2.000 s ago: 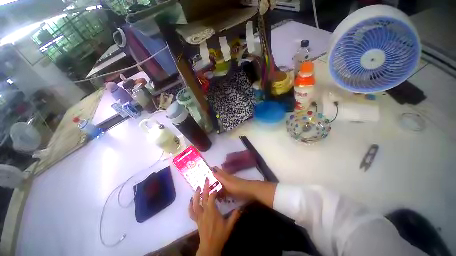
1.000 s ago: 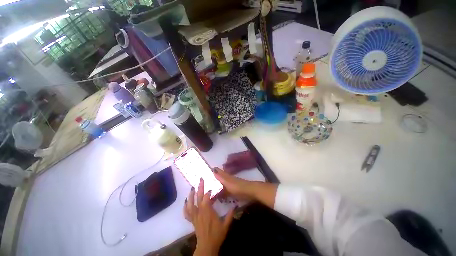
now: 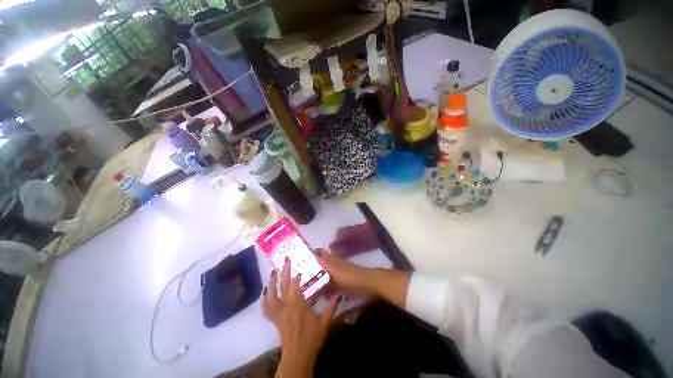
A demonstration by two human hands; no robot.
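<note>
A smartphone [image 3: 292, 258] with a lit pink and white screen is held tilted over the white table. My right hand [image 3: 344, 274] grips its lower right edge, the arm coming in from the right in a white sleeve. My left hand [image 3: 297, 314] comes from the bottom edge with its fingers apart over the lower left of the screen; whether a fingertip touches the glass is unclear. A beaded strap shows partly by the phone's lower end. A dark blue fabric piece [image 3: 249, 306] lies flat to the left, with a small dark item [image 3: 232, 280] on it.
A thin white cable [image 3: 153, 325] loops at left. Behind the phone stand a dark bottle [image 3: 290, 198] and a cream jug [image 3: 242, 199]. Right are maroon cloth [image 3: 354, 240], a black strip [image 3: 384, 238], dotted bowl [image 3: 457, 190], blue bowl [image 3: 400, 170], orange-capped bottle [image 3: 452, 136], snips [image 3: 549, 235] and fan [image 3: 555, 88].
The screen went from pink to mostly white and is now pink and white again. My left hand has shifted slightly left. My right hand keeps its hold on the phone.
</note>
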